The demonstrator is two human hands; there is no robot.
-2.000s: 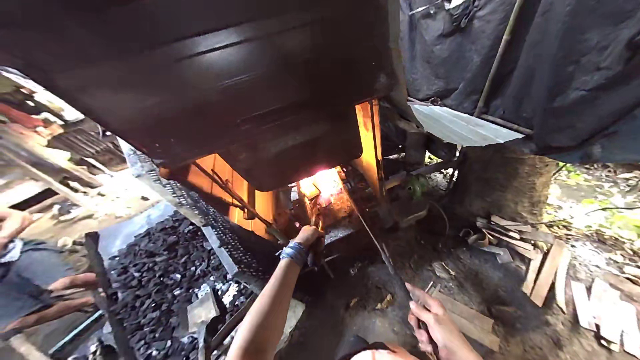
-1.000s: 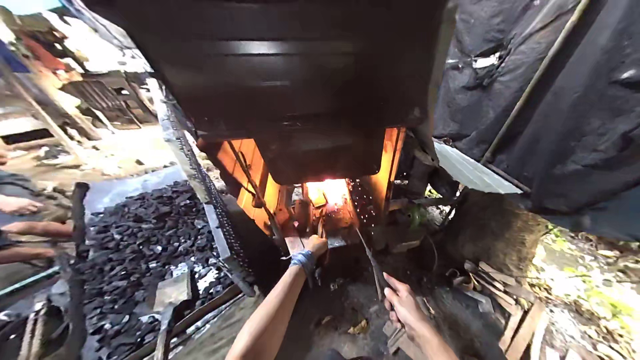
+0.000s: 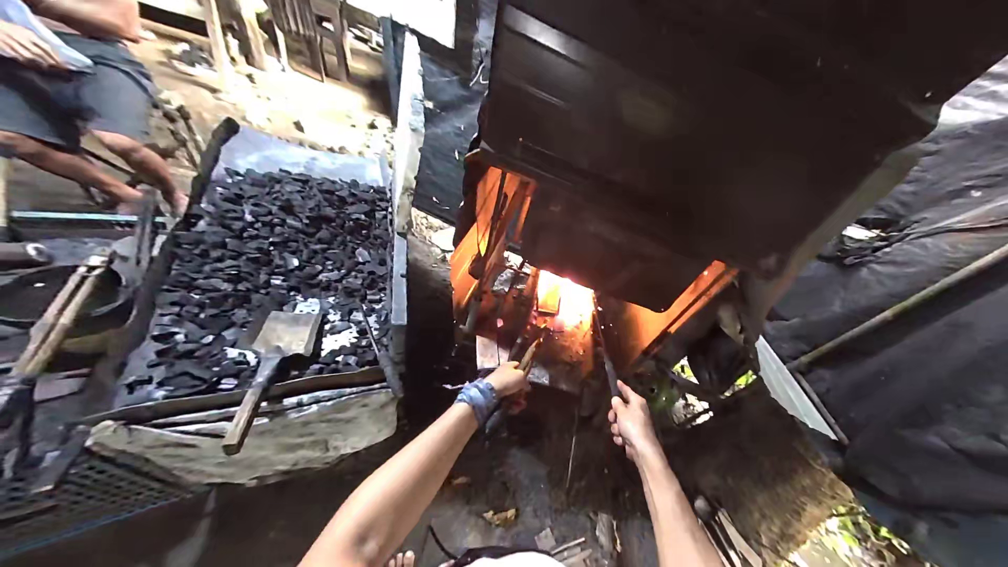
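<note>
A charcoal fire (image 3: 573,305) burns bright in a forge under a dark metal hood (image 3: 677,142). My left hand (image 3: 508,382), with a blue cloth band at the wrist, grips a thin handle whose far part reaches toward the fire; what tool it belongs to cannot be told. In my right hand (image 3: 632,417) is a dark metal rod (image 3: 606,354), its far end at the right edge of the glow. A squared block (image 3: 549,291), lit yellow-orange, stands at the left side of the fire.
Left of the forge lies a bed of charcoal (image 3: 276,236) with a shovel (image 3: 287,335) on it. A person (image 3: 102,102) is at the upper left. Dark plastic sheeting (image 3: 929,315) and a pole (image 3: 906,307) are at the right. Wood pieces (image 3: 728,531) lie low on the right.
The view has swung left, bringing more of the charcoal bed and the person into sight. The rod in my right hand stands steeper in view than two seconds ago. Both hands keep their holds.
</note>
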